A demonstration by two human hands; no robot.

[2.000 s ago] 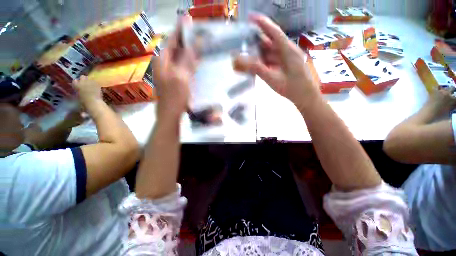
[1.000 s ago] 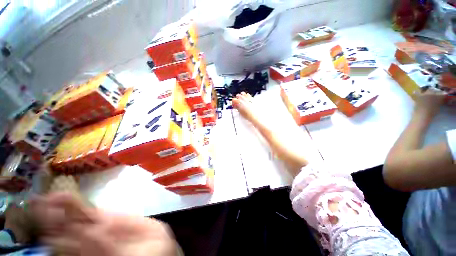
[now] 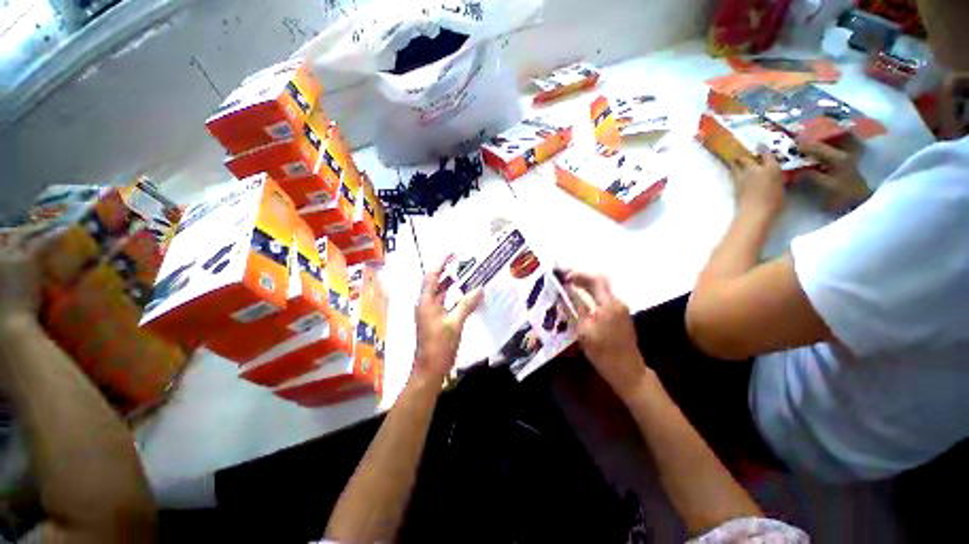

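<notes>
A retail box (image 3: 517,300) with a white face and black product pictures is held tilted over the table's front edge. My left hand (image 3: 441,319) grips its left side, with the thumb on the face. My right hand (image 3: 604,327) grips its right side near a raised edge or flap. The box's underside is hidden. A heap of loose black handles (image 3: 434,187) lies behind it on the table.
Stacked orange boxes (image 3: 223,260) stand left of centre. A white plastic bag (image 3: 441,106) with black contents stands at the back. Waiting boxes (image 3: 611,181) lie right of centre. A neighbour's arms (image 3: 733,255) handle a box at right; another neighbour (image 3: 64,414) handles bundled boxes at left.
My right hand has left the black heap, and both hands now hold a box. One fewer waiting box lies right of centre. The view has swung right.
</notes>
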